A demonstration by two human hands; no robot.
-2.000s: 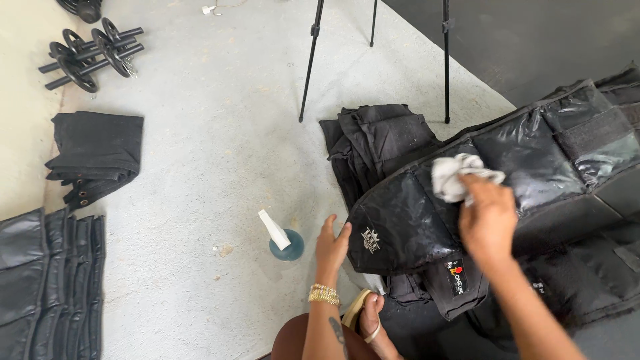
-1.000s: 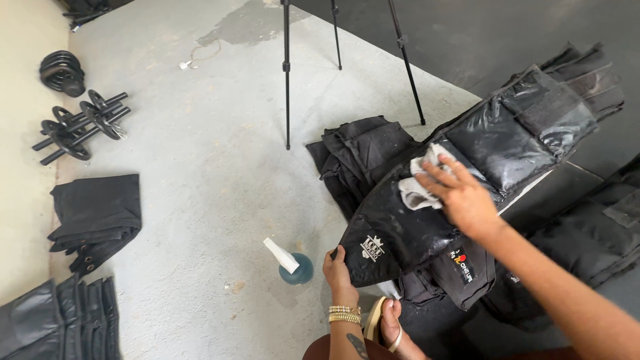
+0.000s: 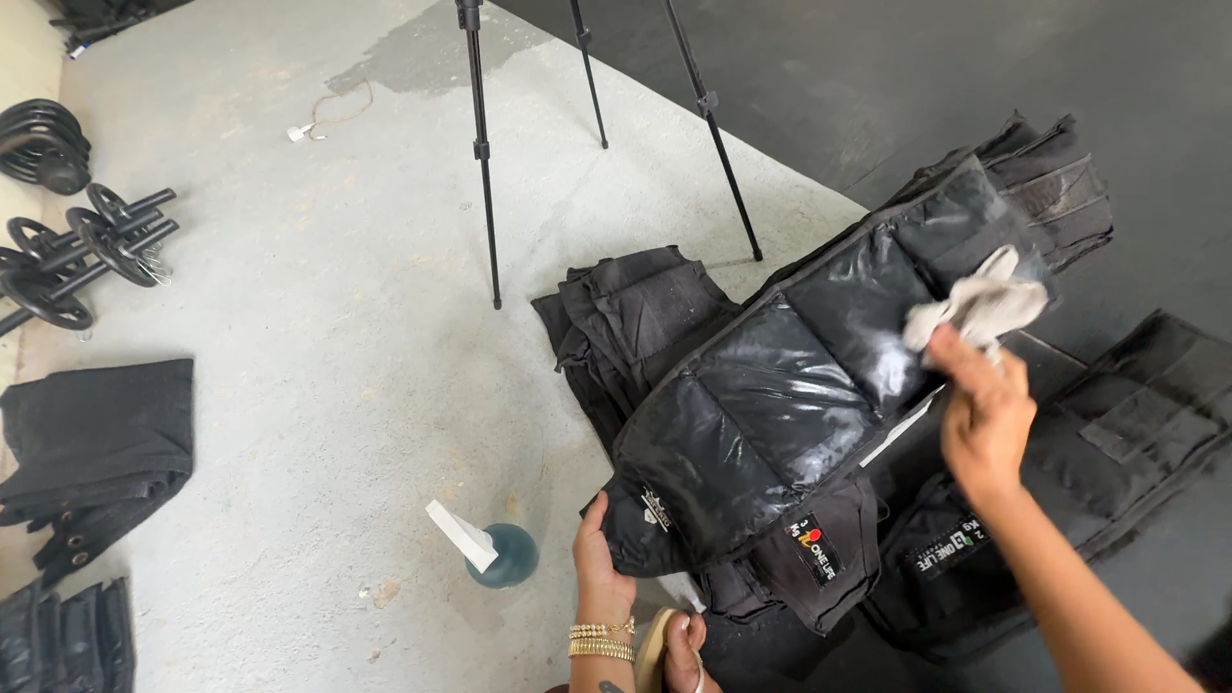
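Observation:
A long black padded weight wrap [image 3: 770, 385] with sewn pockets lies slanting over other black wraps, its surface shiny in places. My left hand [image 3: 599, 558], with bracelets at the wrist, grips its near, tapered end beside a white emblem. My right hand [image 3: 987, 414] holds a crumpled whitish cloth [image 3: 982, 298] against the wrap's upper right part. On the floor left of my left hand stands a spray bottle [image 3: 505, 556] with blue-green body and white head. A folded black wrap [image 3: 818, 558] with a logo patch shows beneath.
Folded black fabric [image 3: 645, 318] lies behind the wrap, near black tripod legs [image 3: 486, 192]. Another black padded wrap [image 3: 1136, 433] is at the right. At the left are dumbbell bars [image 3: 87, 250], weight plates [image 3: 43, 144], folded black cloth [image 3: 106, 433] and stacked black pads [image 3: 67, 635]. My sandalled foot [image 3: 679, 654] is below.
My right hand has moved with the cloth up and to the right along the wrap, toward its far end. My left hand still grips the tapered end, as one second ago.

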